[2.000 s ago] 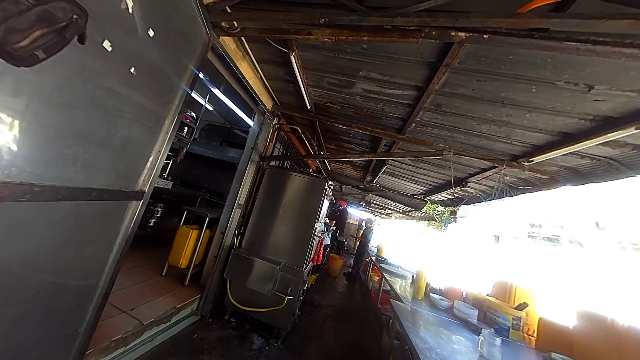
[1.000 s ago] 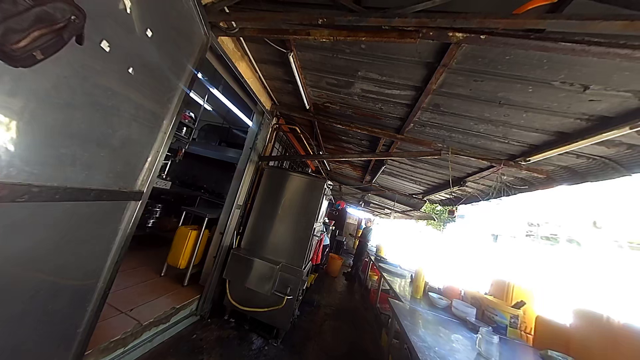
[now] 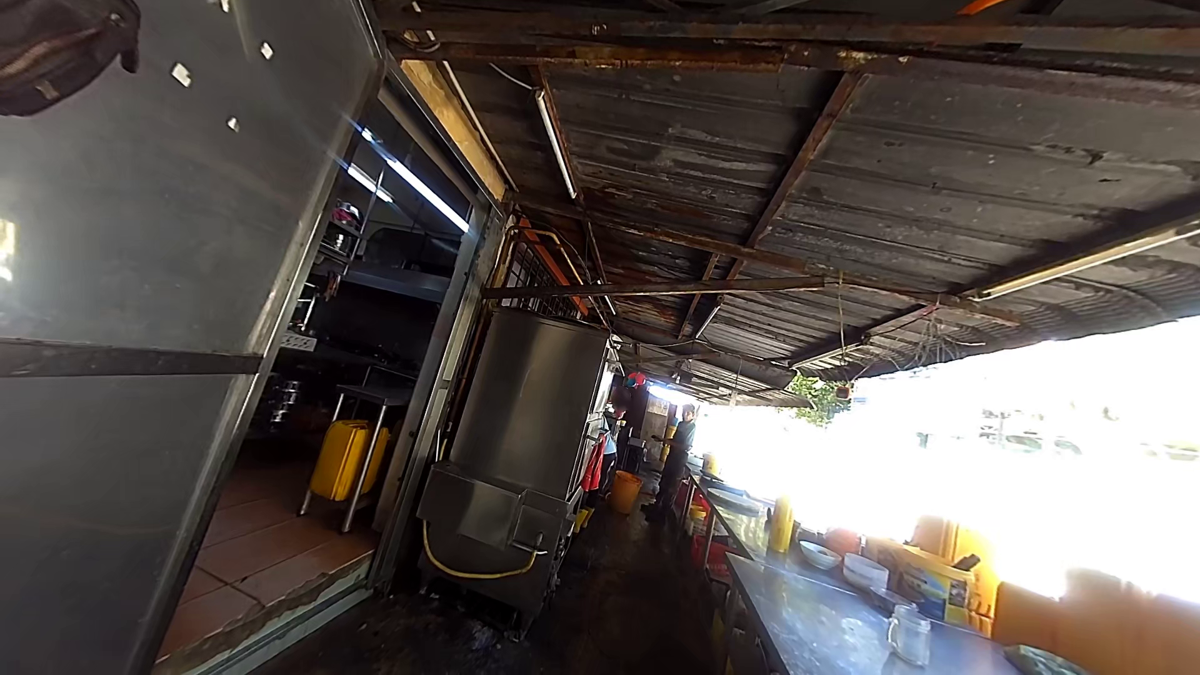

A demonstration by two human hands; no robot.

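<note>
Neither my left hand nor my right hand shows in the head view. At the lower right stands a long stainless steel table [image 3: 797,609]. On it are a glass jar or mug [image 3: 908,636], white bowls [image 3: 864,571], a yellow bottle [image 3: 780,525] and a cardboard box [image 3: 923,581]. Left of the middle is a tall stainless steel cabinet-like unit [image 3: 530,398], with a yellow hose [image 3: 478,572] looped across its lower front.
A dark passage floor [image 3: 609,600] runs between unit and table. Down it are an orange bin [image 3: 624,491] and people, one standing [image 3: 677,459]. At left, a doorway with a raised sill [image 3: 281,614] shows a yellow container [image 3: 344,459] under a small table. Rusty beams cross overhead.
</note>
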